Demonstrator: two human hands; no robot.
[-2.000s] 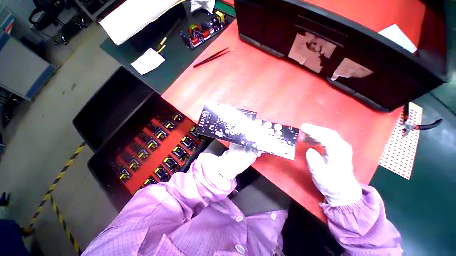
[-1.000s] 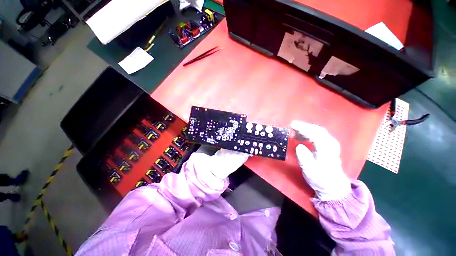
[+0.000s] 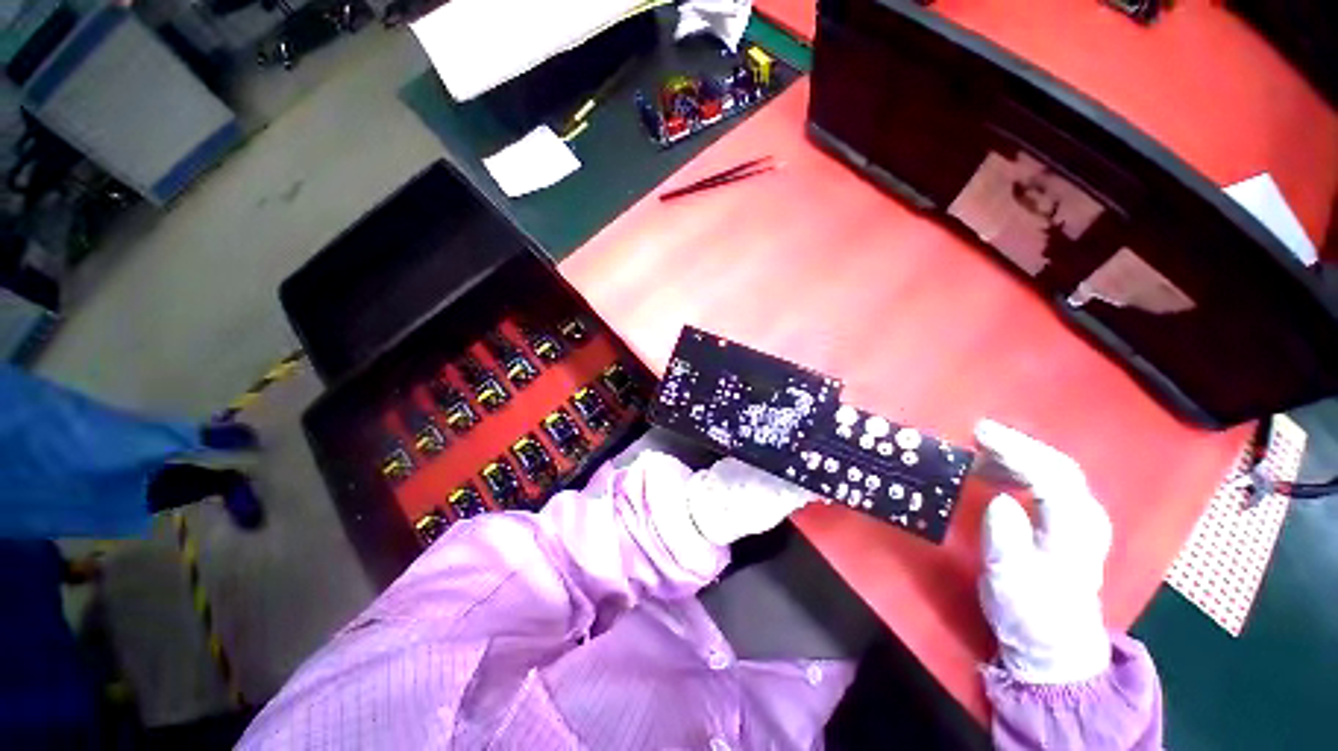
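A black circuit board (image 3: 807, 433) is held above the red bench mat (image 3: 880, 316), its flat side with silvery solder joints facing up. My left hand (image 3: 746, 499), in a white glove, holds the board from below; its fingers are hidden under it. My right hand (image 3: 1045, 550), also gloved, is beside the board's right end, with thumb and fingers apart and nothing in it.
A black tray with rows of boards (image 3: 477, 426) is at left. A large black bin (image 3: 1086, 206) stands at the back right. Tweezers (image 3: 719, 179) lie on the mat, cutters (image 3: 1274, 481) on a dotted sheet (image 3: 1240, 550). A person's blue sleeve (image 3: 74, 455) shows at far left.
The view has shifted, so bench items sit further right. Glare has left the board, and its solder joints show clearly. A person in blue has appeared at the left edge.
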